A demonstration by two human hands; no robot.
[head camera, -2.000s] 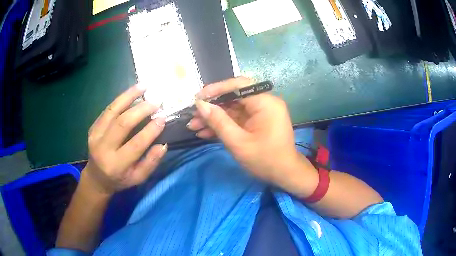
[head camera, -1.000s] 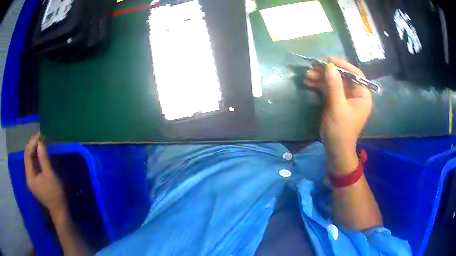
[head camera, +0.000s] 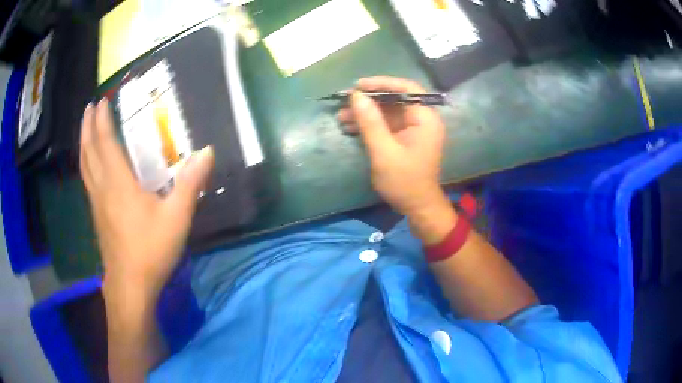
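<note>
A white phone-like unit with an orange strip (head camera: 170, 133) lies on a black foam pad (head camera: 213, 97) at the left of the green bench. My left hand (head camera: 138, 202) spans its lower end, fingers along the left edge and thumb at the right edge. The palm hides its lower left part. My right hand (head camera: 400, 138) holds slim dark tweezers (head camera: 407, 98) above the bench, right of the pad, tip pointing left and touching nothing visible.
A yellow-edged pale sheet (head camera: 321, 36) lies behind my right hand. Another padded unit (head camera: 436, 28) is at the back right. Padded units (head camera: 34, 93) stand at far left. Blue bins (head camera: 553, 217) sit below the bench edge. A yellow-edged paper (head camera: 123, 37) is at back left.
My left hand has come from beside the bench onto the unit. The broad bright white surface there now shows as a narrower unit with an orange strip. My right hand, still with the tweezers, is further left.
</note>
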